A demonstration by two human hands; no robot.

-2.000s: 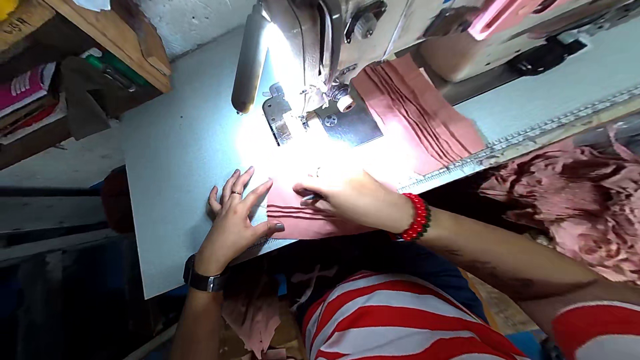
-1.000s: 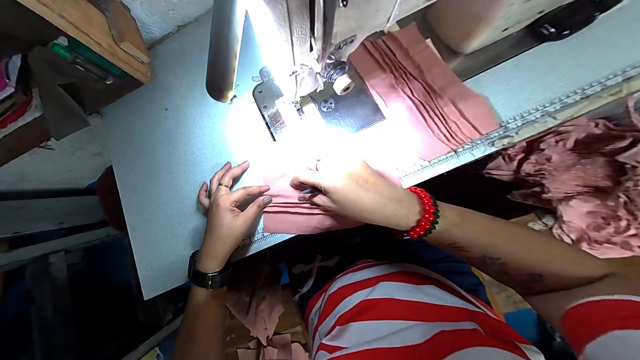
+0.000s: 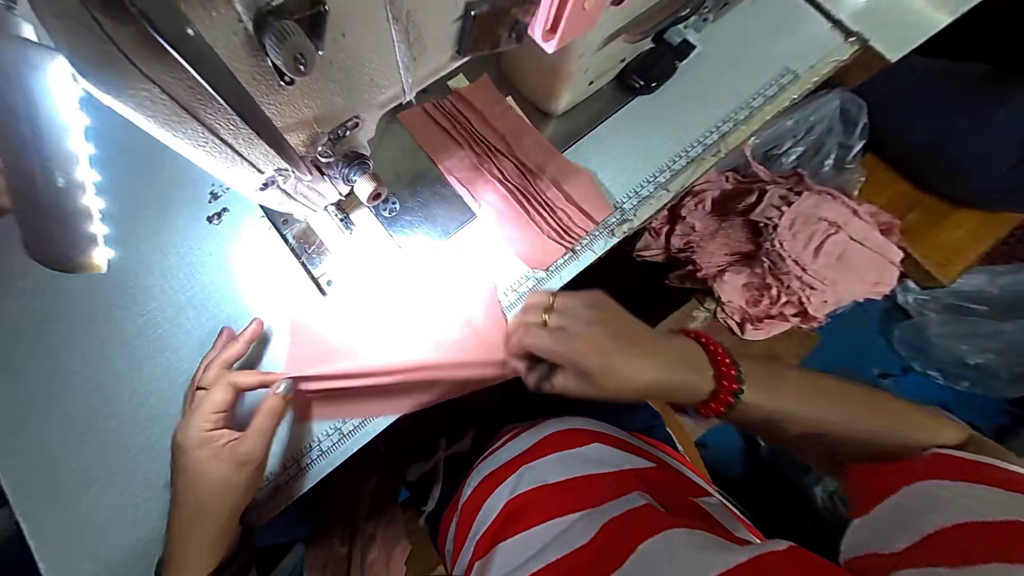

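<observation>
A pink fabric piece (image 3: pixel 400 344) with folds along its near side lies at the table's front edge, in front of the sewing machine (image 3: pixel 232 104). My left hand (image 3: pixel 228 416) pinches its left end between thumb and index finger. At the right end, my right hand (image 3: pixel 592 344) grips the cloth and also holds a small dark object, too blurred to name. Lamp glare washes out the cloth's far part. Beyond it, a pleated stack of pink fabric (image 3: pixel 512 176) rests beside the needle area and presser foot (image 3: pixel 340 216).
A lit lamp (image 3: pixel 56 160) hangs at the left. Measuring tape (image 3: pixel 688 152) runs along the edge of the table (image 3: pixel 104 352). Crumpled pink fabric (image 3: pixel 800 248) lies at the right beside clear plastic bags (image 3: pixel 816 136). A black part (image 3: pixel 652 68) sits near the machine's base.
My right hand has moved right, away from my left, to the cloth's right end. The cloth is now stretched between both hands. The view has come closer to the machine.
</observation>
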